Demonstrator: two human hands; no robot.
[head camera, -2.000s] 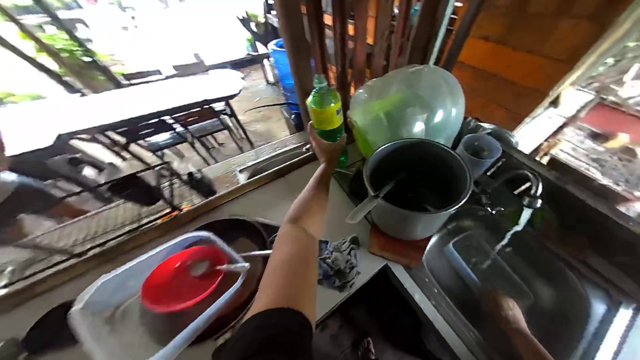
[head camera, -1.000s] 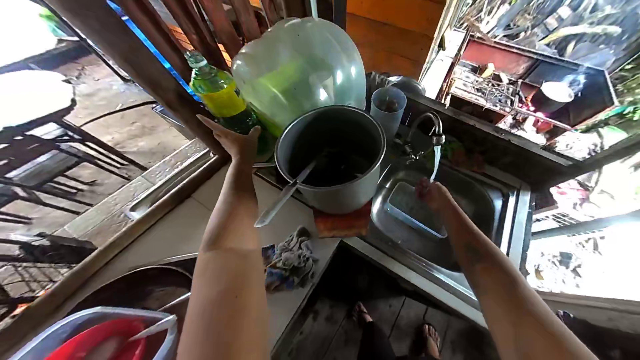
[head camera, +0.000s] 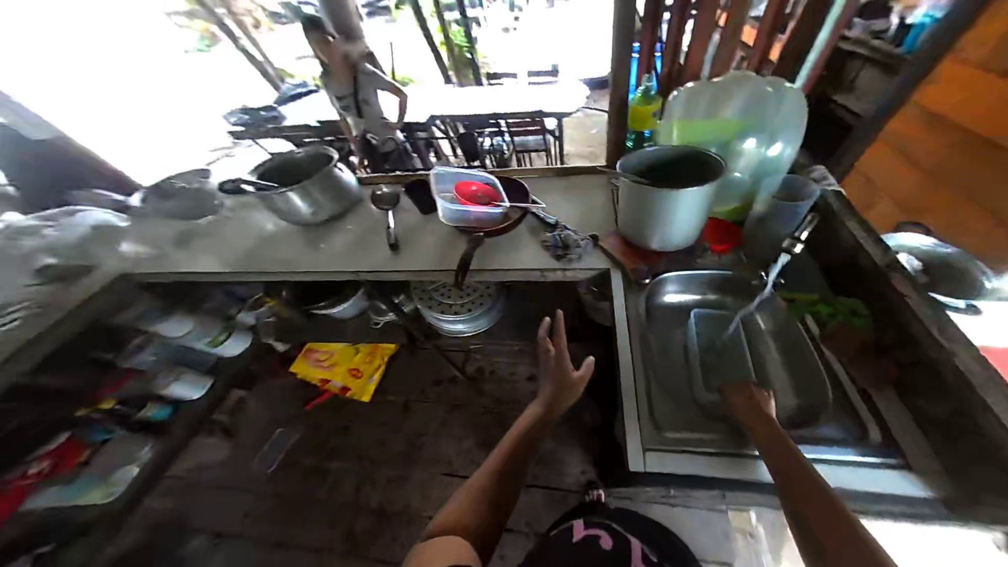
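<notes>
My left hand (head camera: 561, 373) is raised in the air left of the sink, fingers apart, holding nothing. My right hand (head camera: 746, 400) is down in the steel sink (head camera: 669, 425), at the near end of a clear plastic container (head camera: 718, 354); its fingers are hidden, so its grip cannot be told. Water (head camera: 757, 301) runs from the faucet (head camera: 799, 235) into that container. Behind the sink stand a large metal pot (head camera: 665, 211) with a utensil in it, a green bottle (head camera: 643, 116) with a yellow label and a big translucent plastic piece (head camera: 768, 118).
Along the counter (head camera: 307, 252) are another pot (head camera: 315, 197), a ladle (head camera: 386, 201), a crumpled cloth (head camera: 567, 242) and a pan (head camera: 512, 193) under a plastic tub (head camera: 457, 213) with a red bowl (head camera: 476, 194). A steamer (head camera: 459, 303) sits below. A person (head camera: 362, 94) stands outside.
My left hand has let go of the green bottle, which it touched before, and has moved back from the back of the counter. The view has swung to show more of the counter.
</notes>
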